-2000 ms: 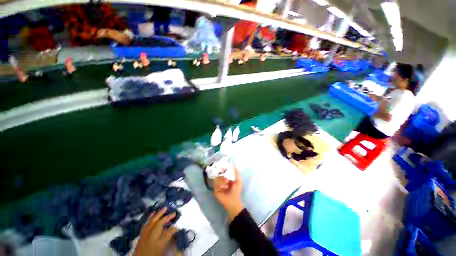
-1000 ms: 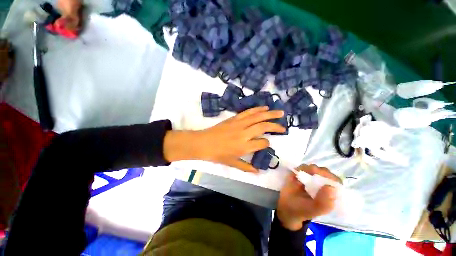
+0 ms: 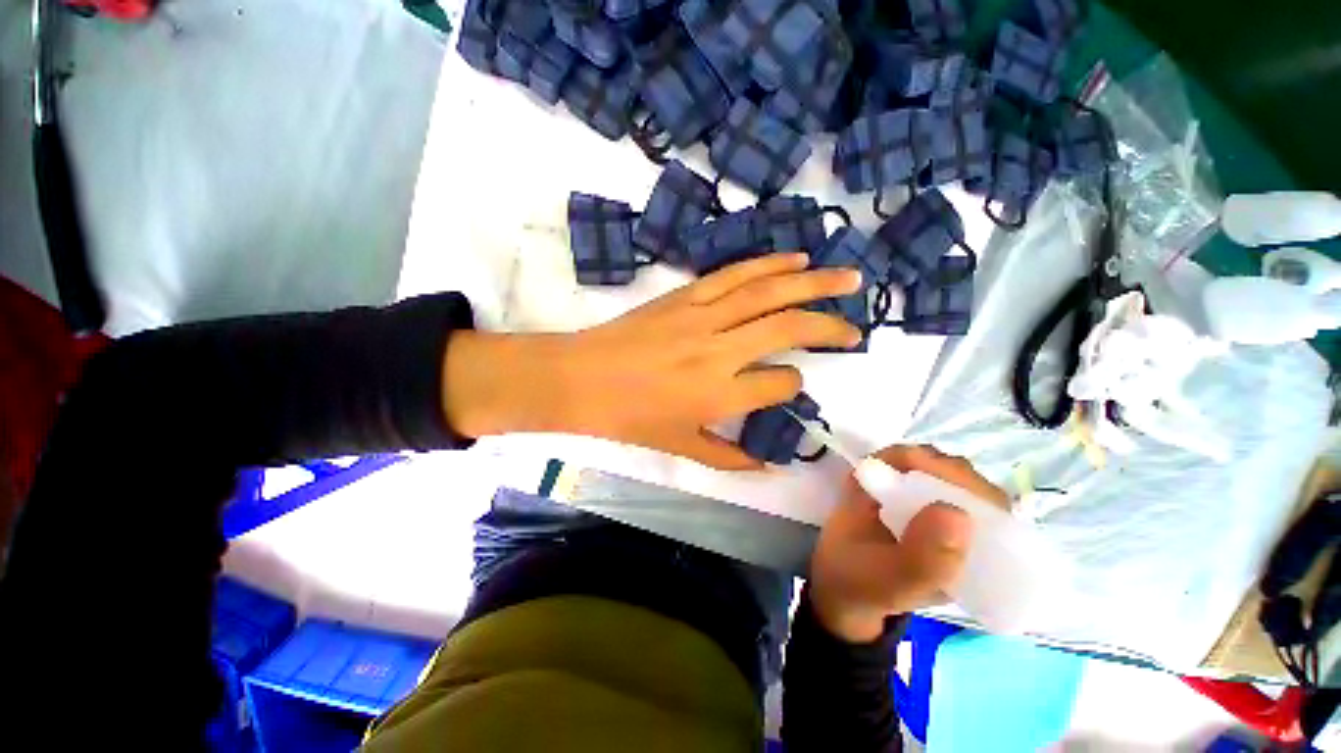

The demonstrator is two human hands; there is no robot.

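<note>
A small plaid fabric piece (image 3: pixel 771 434) with a black loop on its right side lies on the white work sheet (image 3: pixel 493 191). My left hand (image 3: pixel 662 368) lies flat with spread fingers, its thumb and index finger at the piece's left and upper edges. My right hand (image 3: pixel 897 544) holds a white glue bottle (image 3: pixel 978 537), its thin nozzle tip at the loop end of the piece. Several more plaid pieces with black loops (image 3: pixel 677 211) lie just above my left fingers, some partly hidden by them.
A large heap of plaid pieces (image 3: pixel 765 59) lies at the top. Black scissors (image 3: pixel 1047 361), crumpled white tissue (image 3: pixel 1140 353), a clear bag (image 3: pixel 1154 133) and spare white bottles (image 3: pixel 1277 218) are right. A black-gripped tool (image 3: pixel 62 221) lies left. A black cord coil (image 3: pixel 1302 581) is far right.
Two seconds ago the view faced the line and my right hand was at the white tissue. Since one second ago the nozzle has stayed at the piece; the view has shifted slightly.
</note>
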